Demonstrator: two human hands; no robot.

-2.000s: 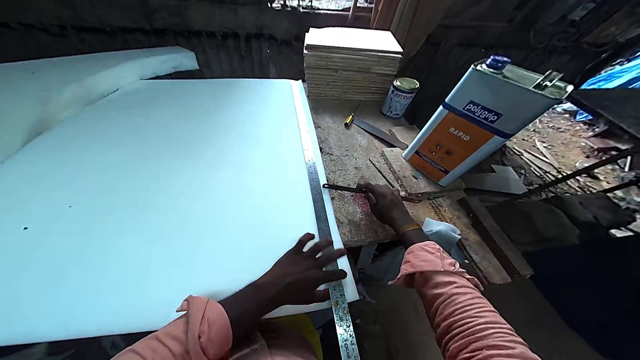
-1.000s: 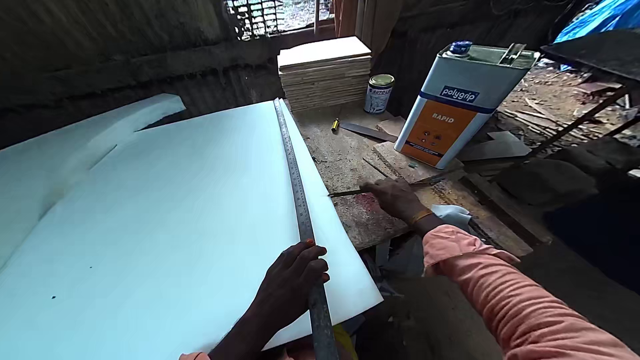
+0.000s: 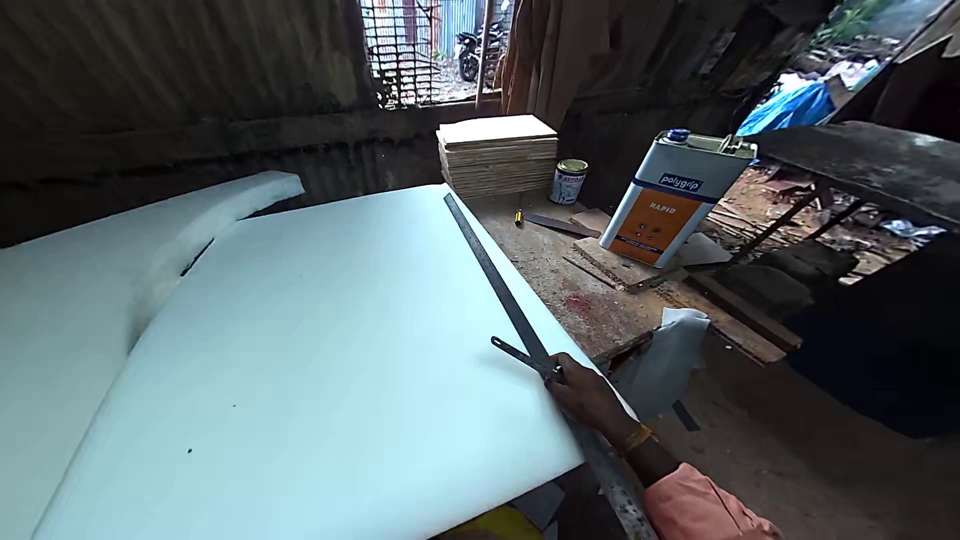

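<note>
A large white sheet, perhaps foam [image 3: 322, 330], lies over the bench. Along its right side runs a long metal ruler [image 3: 487, 266], whose near end reaches past the sheet's edge. My right hand [image 3: 589, 394], with a yellow band at the wrist, is at the ruler and grips a thin dark metal tool [image 3: 517, 354], seemingly a blade. The tool crosses over the ruler and points left above the sheet. Whether the fingers also hold the ruler is hard to tell. My left hand is out of view.
On the wooden bench [image 3: 547, 262] stand a stack of thin boards [image 3: 499, 157], a small tin [image 3: 569, 182] and a large Polygrip can [image 3: 667, 202]. A yellow-handled tool [image 3: 519, 217] and a flat dark blade [image 3: 559, 223] lie nearby. Another white sheet [image 3: 67, 300] is at the left.
My right hand has moved from the bench onto the ruler, bringing the dark tool over the sheet. My left hand, earlier pressing on the ruler, has left the view. The view has shifted.
</note>
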